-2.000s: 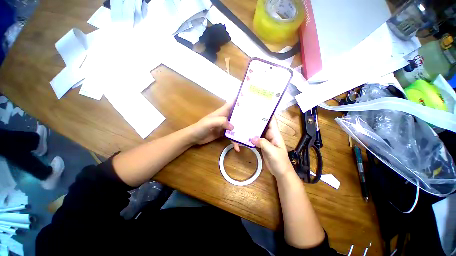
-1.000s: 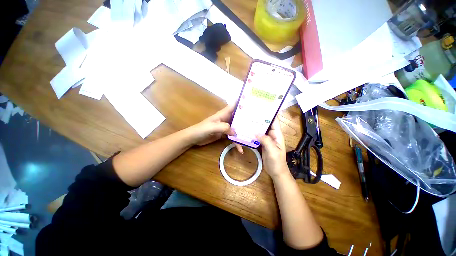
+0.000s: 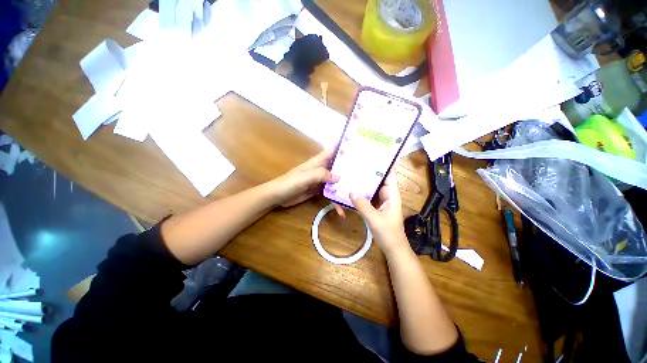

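Note:
A smartphone (image 3: pixel 372 145) with a lit white and pink screen and a dark edge is held over the brown table, tilted to the right. My left hand (image 3: pixel 305 182) holds its lower left side, thumb over the screen. My right hand (image 3: pixel 383 213) holds its lower right side, thumb on the lower part of the screen. The fingers behind the phone are mostly hidden. A thin white tape ring (image 3: pixel 342 259) lies on the table just below the phone, beside a fingertip.
Black shears (image 3: pixel 438 205) lie right of my right hand, with a pen (image 3: pixel 512 241) and a clear plastic bag (image 3: pixel 553 177) beyond. White strips (image 3: pixel 188 159) are heaped at left. A yellow tape roll (image 3: pixel 397 32) and a red-edged box (image 3: pixel 443 71) stand at the top.
The phone has shifted slightly right and down. My right thumb has moved left over the lower screen. The person's legs and shoes seen at left two seconds ago are gone.

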